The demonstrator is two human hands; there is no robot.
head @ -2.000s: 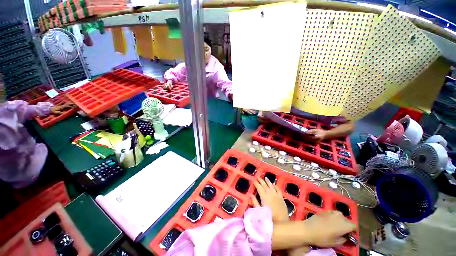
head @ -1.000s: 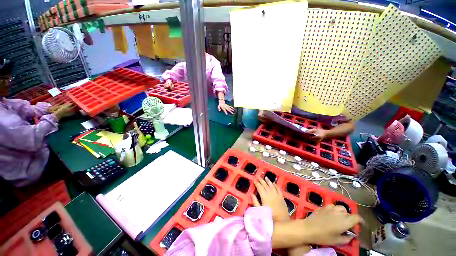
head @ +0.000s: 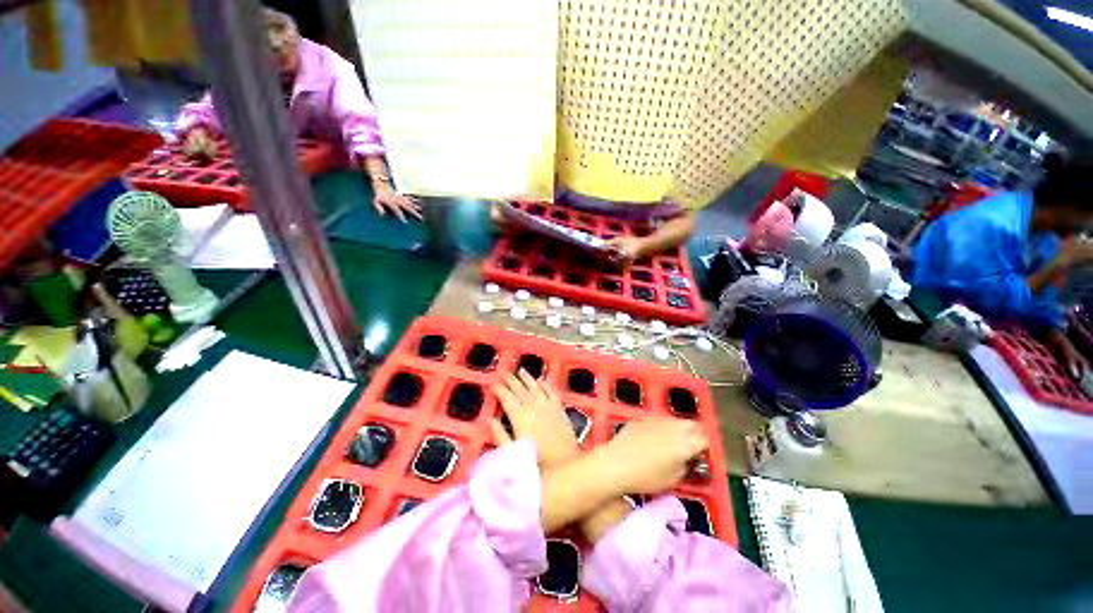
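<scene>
A red compartment tray [head: 381, 413] lies in front of me, with black square watch heads [head: 434, 456] in its pockets. My forearms cross over it, the left on top. My left hand [head: 657, 453] reaches to the tray's right side. Its fingertips are at a dark, shiny watch head [head: 698, 469] in a right-edge pocket; the fingers partly hide it, and whether they grip it is unclear. My right hand [head: 536, 416] lies over the middle pockets, palm down, fingers slightly apart, with nothing visible in it. My arms and pink sleeves hide several pockets.
Behind are white discs on cables [head: 587, 328] and a second watch tray [head: 509, 266] with another person's hand. A dark fan [head: 809, 356], bottle [head: 785, 445] and spiral notebook [head: 821, 539] are right. A white sheet [head: 216, 461] and metal post [head: 282, 180] are left. Sheets hang above.
The view has turned right: the tray and fan sit further left, and the notebook and a person in blue show. The facing person's hand now rests on the bench. My hands stay over the same tray areas.
</scene>
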